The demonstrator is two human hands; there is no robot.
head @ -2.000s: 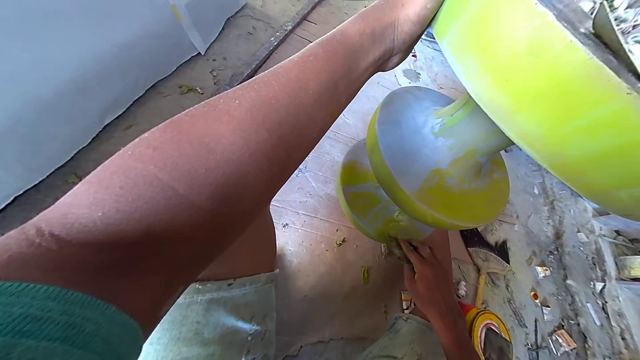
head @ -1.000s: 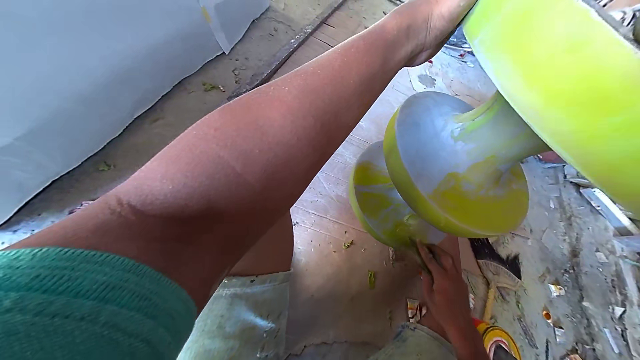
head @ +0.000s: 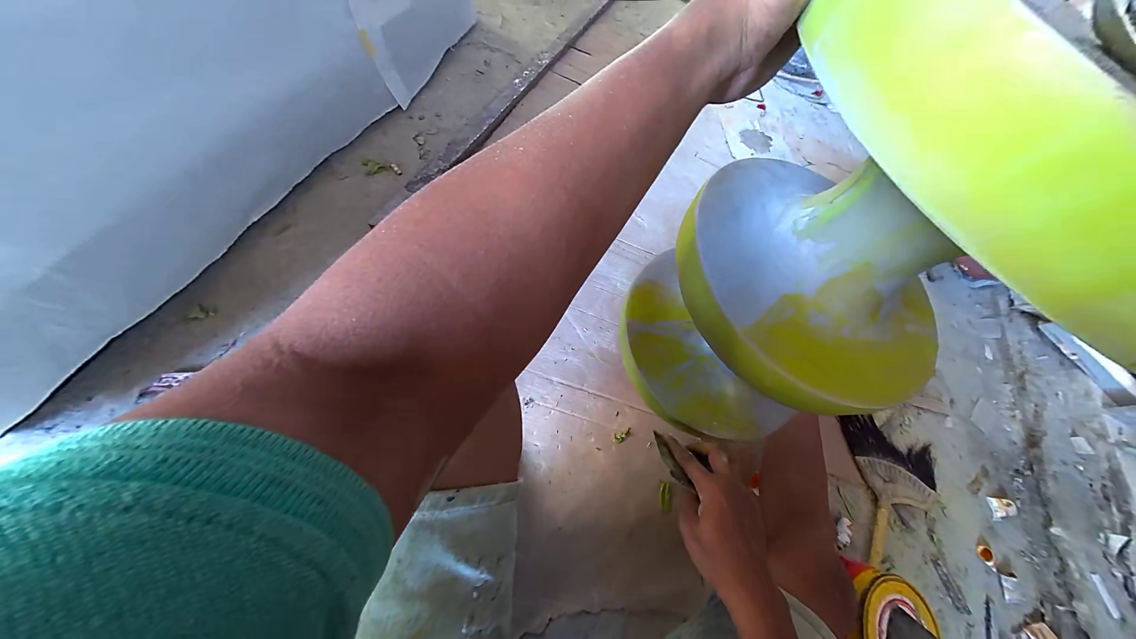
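A large turned piece, painted yellow-green with pale grey patches, fills the upper right. Its broad drum [head: 967,133] narrows to a neck [head: 896,222] and then a wide disc [head: 799,293]; a second, lower disc [head: 692,355] shows partly behind that one. At the top, my left hand [head: 759,44] rests against the drum's left edge, its fingers largely hidden. Just below the lower disc is my right hand [head: 723,524], pinching a small dark folded sheet [head: 674,460], perhaps sandpaper, between thumb and fingers. Whether the sheet touches the disc's rim cannot be told.
A brush with black bristles [head: 892,466] lies right of my right leg, beside a yellow and red roll [head: 896,608]. Scraps and debris cover the floor [head: 1012,426] at the right. A large pale sheet [head: 177,160] spans the upper left, near a thin dark strip [head: 524,89].
My right hand has moved left and slightly down from the lower disc's rim, and the dark sheet in its fingers now shows. My left hand stays at the drum.
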